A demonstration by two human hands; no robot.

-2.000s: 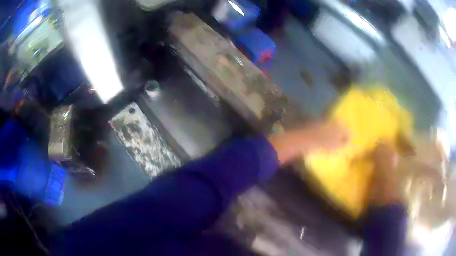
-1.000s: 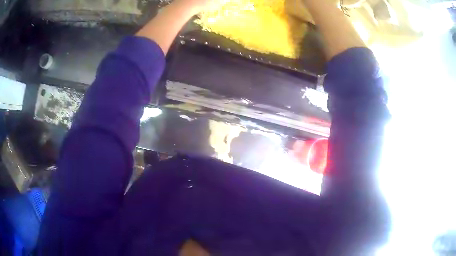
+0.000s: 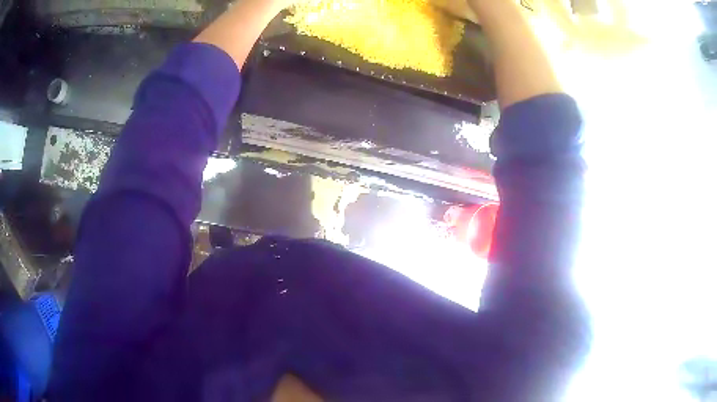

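Bright yellow granules lie in a heap in the dark hopper, whose riveted rim runs below them. My left forearm reaches up to the heap's left side. My left hand is cut off by the top edge, with only the wrist showing. My right forearm reaches up on the heap's right side, and my right hand is also cut off at the top. What either hand holds is hidden.
A red scoop lies on the machine ledge, against my right sleeve. A brownish sack, washed out by glare, is at the upper right. A pale round pipe end and a blue crate are on the left.
From two seconds to one second ago the view turned, and the heap went from the right to the top centre. Since then everything has shifted slightly up and left, leaving less of my hands in view.
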